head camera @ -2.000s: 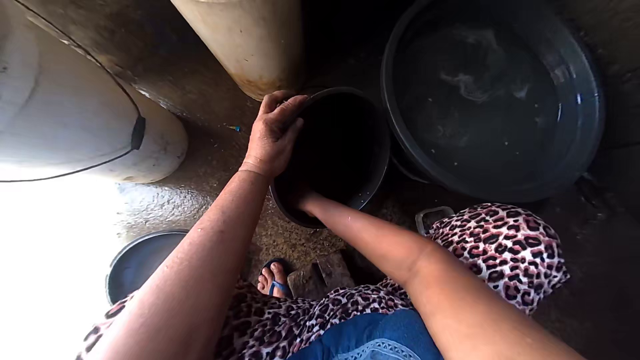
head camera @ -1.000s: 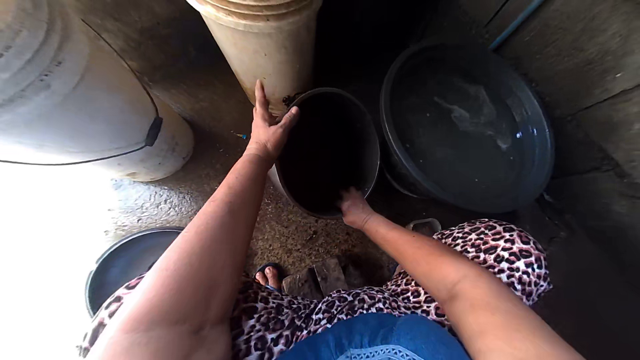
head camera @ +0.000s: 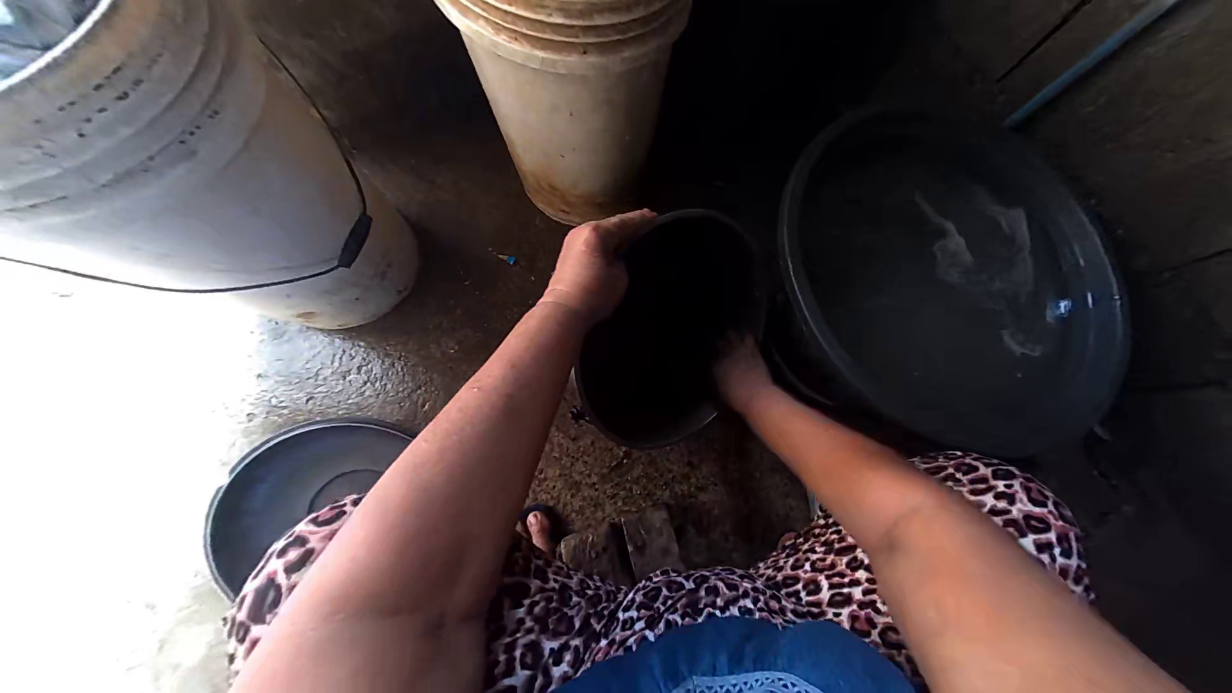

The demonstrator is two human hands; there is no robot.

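A dark round bucket [head camera: 664,337] stands tilted on the wet floor between my arms, its inside too dark to make out. My left hand [head camera: 597,260] grips its upper left rim, fingers curled over the edge. At the right side of the opening is my right hand [head camera: 741,371], blurred, its fingers lost in the dark inside; whether they hold anything does not show. Just right of the bucket sits a large dark basin [head camera: 924,318] of water, with whitish streaks on the surface.
A tall whitish plastic bucket [head camera: 587,125] stands beyond the dark one. Another large white bucket [head camera: 221,192] with a wire handle is at the left. A grey basin [head camera: 279,491] lies by my left knee, and wooden blocks [head camera: 621,551] are near my foot. A blue pipe [head camera: 1088,67] runs at upper right.
My left hand, spread against the rim one second ago, now grips it. My right hand was deep in the bucket two seconds ago, then at its lower rim, and is now at its right side.
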